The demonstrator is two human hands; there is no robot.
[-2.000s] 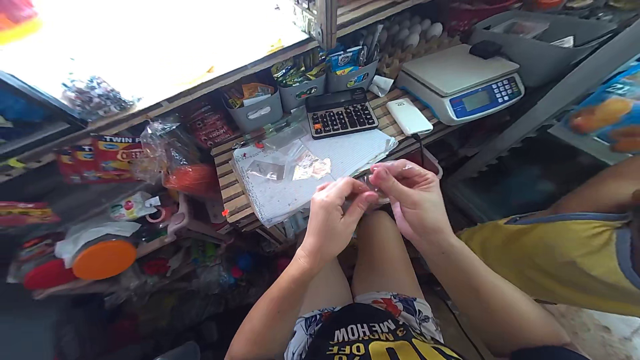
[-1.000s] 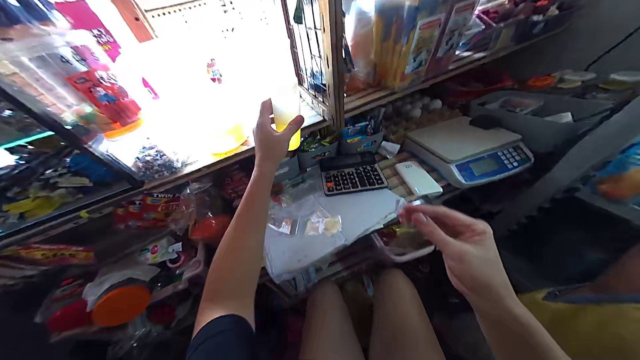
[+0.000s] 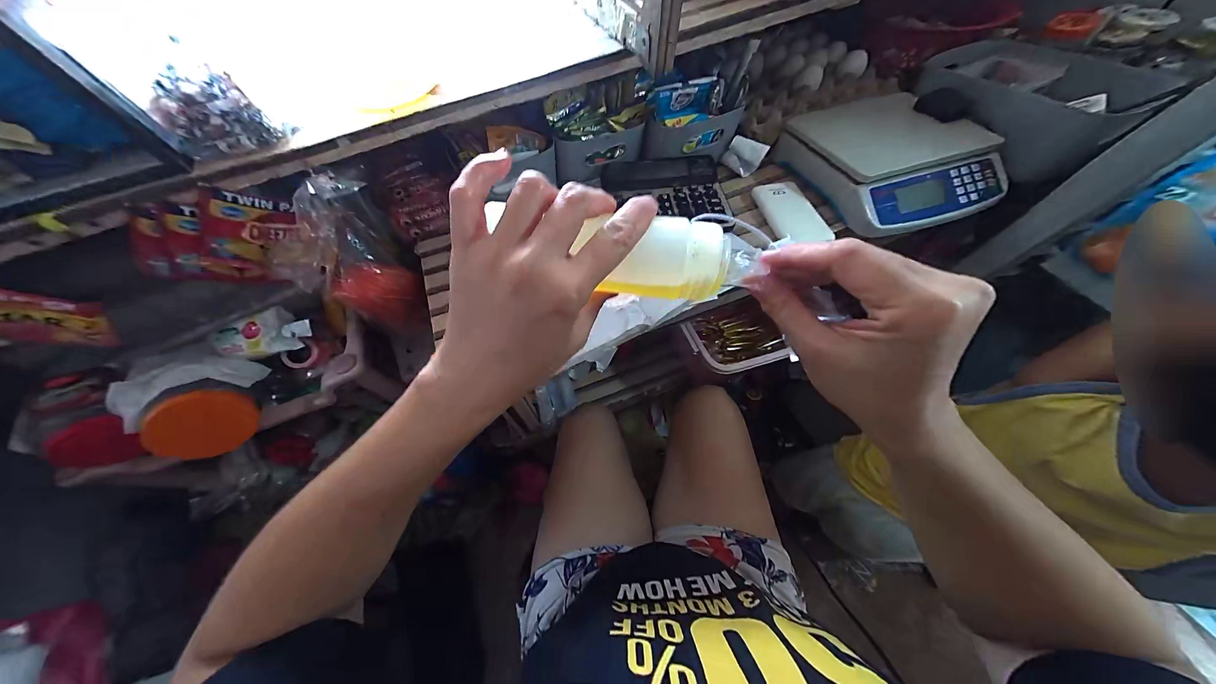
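Note:
My left hand [image 3: 532,275] is wrapped around a translucent plastic bottle [image 3: 679,255] with yellow liquid, tipped nearly on its side, its mouth to the right. At that mouth, my right hand [image 3: 855,318] pinches a small clear plastic bag [image 3: 746,266] between thumb and fingertips. Whether the liquid flows into the bag cannot be seen. Behind the bottle lie a black calculator [image 3: 679,190] and a white power bank [image 3: 791,213] with a cable. A white board [image 3: 613,332] below is partly hidden by the bottle and my left hand.
A digital scale [image 3: 898,157] stands at the back right, beside egg trays [image 3: 779,109]. Bins of sachets [image 3: 598,147] line the rear. A tub [image 3: 731,342] sits under the board edge. Jars with orange [image 3: 199,423] and red lids are at left. A person in a yellow top [image 3: 1054,446] is at right.
My left hand, reaching up to the bottle on the bright ledge a second ago, has brought it down to my right hand. Two seconds ago both hands were together at the small plastic piece.

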